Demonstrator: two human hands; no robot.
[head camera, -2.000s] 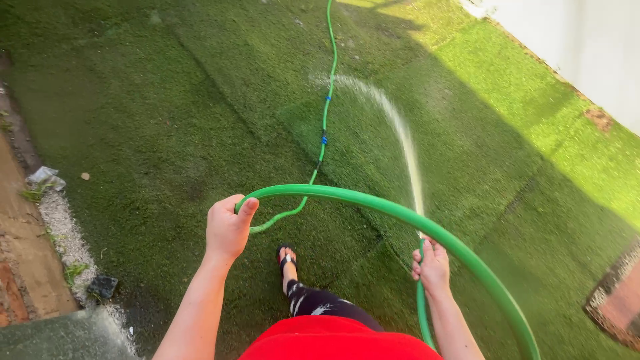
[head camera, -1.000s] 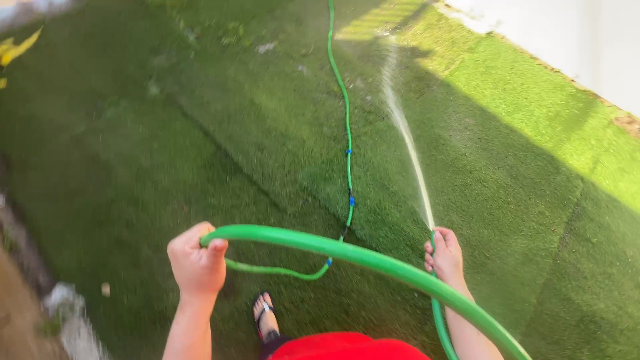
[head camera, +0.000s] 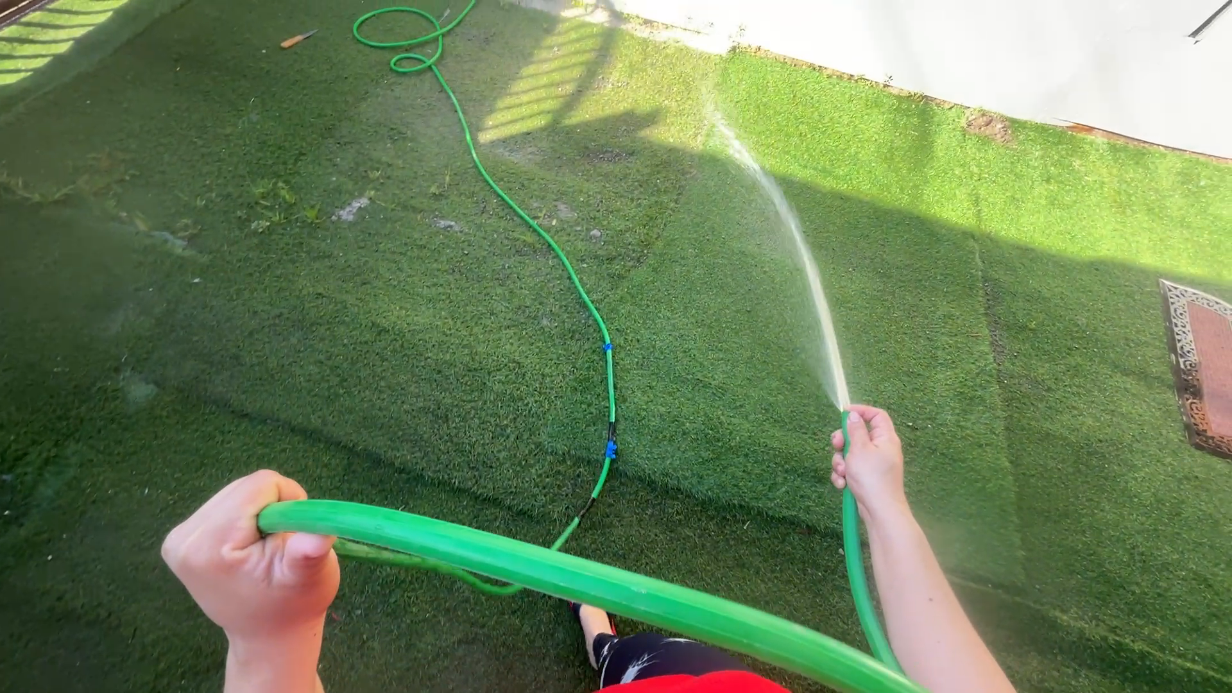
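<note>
A green garden hose (head camera: 577, 568) arches across the front of my body. At the lower left, my left hand (head camera: 255, 558) is closed around one part of it. My right hand (head camera: 869, 457), on the right, grips the hose near its open end, with the thumb and fingers close to the mouth. From that end a jet of water (head camera: 794, 231) shoots up and away and lands on the artificial turf (head camera: 462, 318) near the sunlit part. The rest of the hose runs over the turf, with blue and black fittings or wraps in places, to loops at the top.
An orange-handled tool (head camera: 298, 39) lies on the turf at the upper left. A doormat (head camera: 1213, 366) with a patterned border is at the right edge. A white surface (head camera: 962, 48) borders the turf at the top right. My foot (head camera: 595, 626) shows below the hose.
The view has shifted forward over the turf, showing the hose's far loops. The water jet, which curved to the left two seconds ago, now reaches farther out. Both hands keep hold of the hose.
</note>
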